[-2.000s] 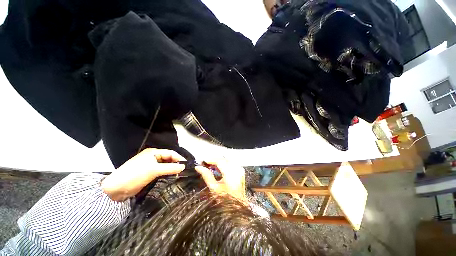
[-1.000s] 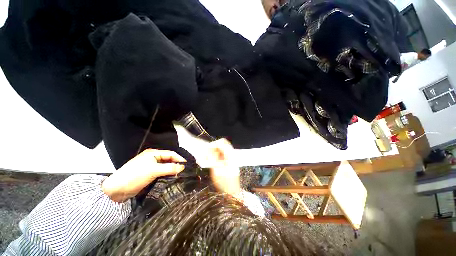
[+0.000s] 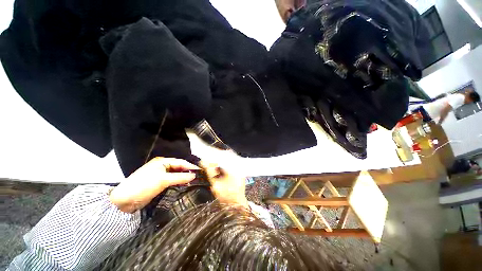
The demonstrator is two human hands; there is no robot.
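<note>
A black garment (image 3: 158, 74) lies across the white table, its sleeve hanging over the front edge towards me. Plaid shows at a hem edge (image 3: 207, 133) and on cloth (image 3: 185, 200) below the table edge. My left hand (image 3: 150, 182) pinches the dark sleeve end between thumb and fingers. My right hand (image 3: 224, 180) is beside it, its fingertips close together at the same spot; it is overexposed, and whether it holds a tool or needle cannot be told. A tan thread (image 3: 157, 136) lies on the sleeve and a white thread (image 3: 262, 98) on the garment.
A pile of black plaid-edged garments (image 3: 354, 69) is at the right, a brown thing (image 3: 288, 8) behind it. A wooden stool (image 3: 368, 205) stands below the table's front edge. Boxes (image 3: 409, 138) stand at the far right, near a person (image 3: 449, 105). Hair covers the bottom.
My right hand moved up and away from the sleeve end, then came back down beside my left hand. My left hand stays nearly still. A person has come into view at the far right.
</note>
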